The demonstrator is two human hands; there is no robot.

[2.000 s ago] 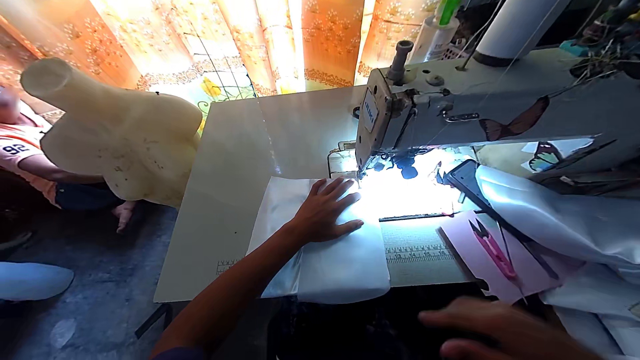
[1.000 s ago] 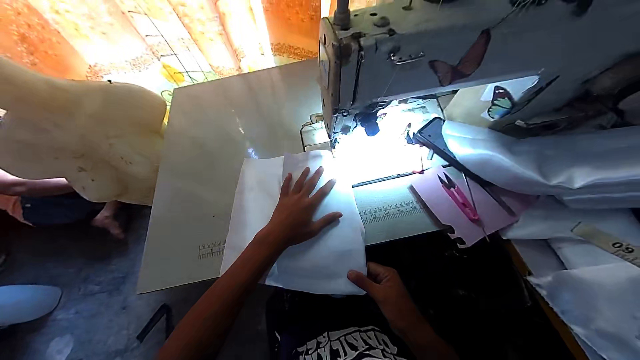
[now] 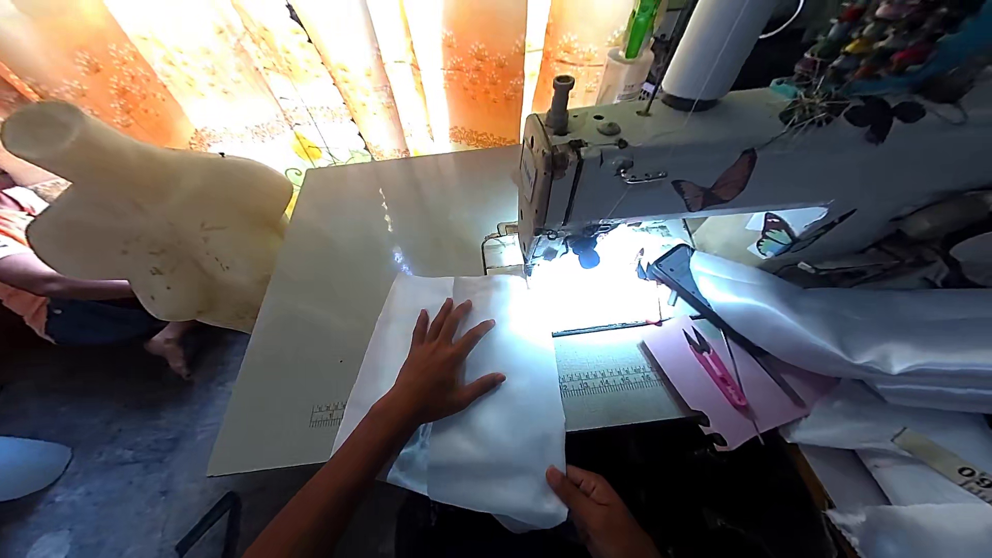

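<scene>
White satin fabric (image 3: 496, 434) lies on the sewing machine table, its upper edge close to the needle area and its lower end hanging past the front edge. My left hand (image 3: 442, 368) rests flat on it with fingers spread. At the fabric's lower right corner, my right hand (image 3: 597, 504) pinches the edge between thumb and fingers. The white sewing machine (image 3: 651, 178) stands above and to the right, its needle area washed out by a bright lamp. Pink thread snips (image 3: 717, 368) lie on a pink card (image 3: 674, 360) right of the fabric.
More white satin (image 3: 845, 325) is heaped at the right, near a measuring tape (image 3: 942, 461). A dress form (image 3: 170, 225) stands left of the table (image 3: 310, 271), with a seated person (image 3: 77, 287) behind it. A thread cone (image 3: 717, 54) tops the machine; curtains (image 3: 480, 70) hang behind.
My right hand has come from the right to the fabric's lower corner and taken hold of it. My left hand stays spread on the fabric.
</scene>
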